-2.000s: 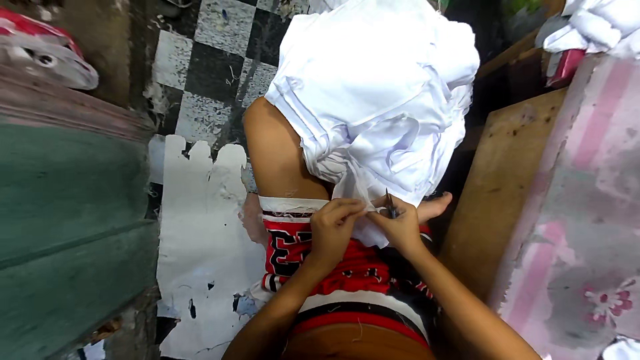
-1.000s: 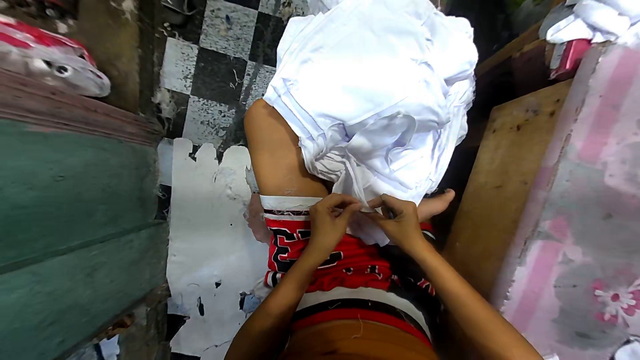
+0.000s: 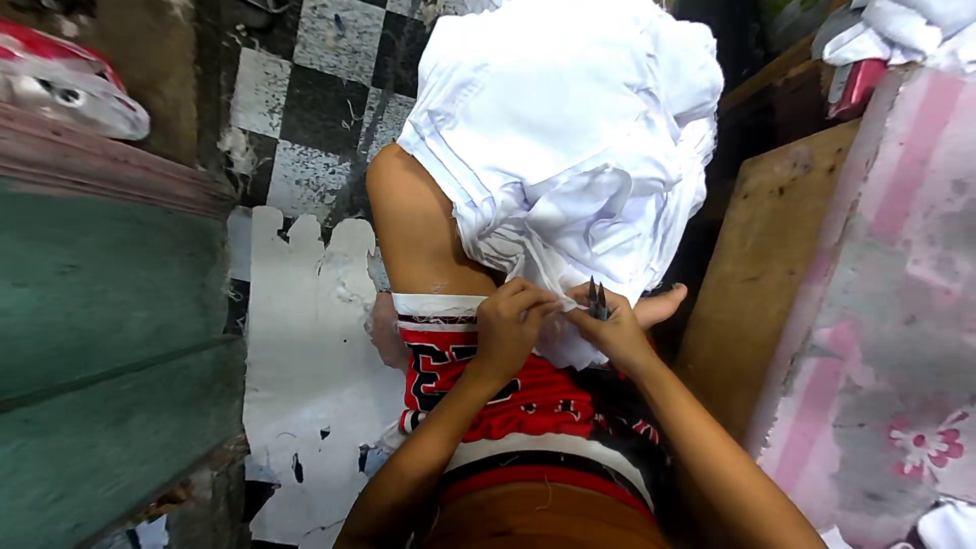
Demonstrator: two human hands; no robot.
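Note:
A large heap of white cloth (image 3: 564,99) lies over my legs. My left hand (image 3: 518,316) pinches a gathered edge of this cloth near its lower end. Close beside it on the right, my right hand (image 3: 610,320) holds small thread snips (image 3: 598,299), their two pointed blades apart and pointing away from me. The thumb and forefinger of my right hand also touch the cloth edge between the hands. A fold of the white cloth hangs below my fingers over red, black and white shorts (image 3: 518,404).
A green wooden panel (image 3: 114,290) stands at the left. A torn white sheet (image 3: 305,366) covers part of the checkered floor (image 3: 324,103). At the right are a wooden board (image 3: 762,259) and a pink and grey patterned surface (image 3: 877,305) with more white cloth (image 3: 900,30) at its far end.
The snips blades show upright in my right hand now, while one second ago they were hardly visible. Both hands stay at the same part of the cloth.

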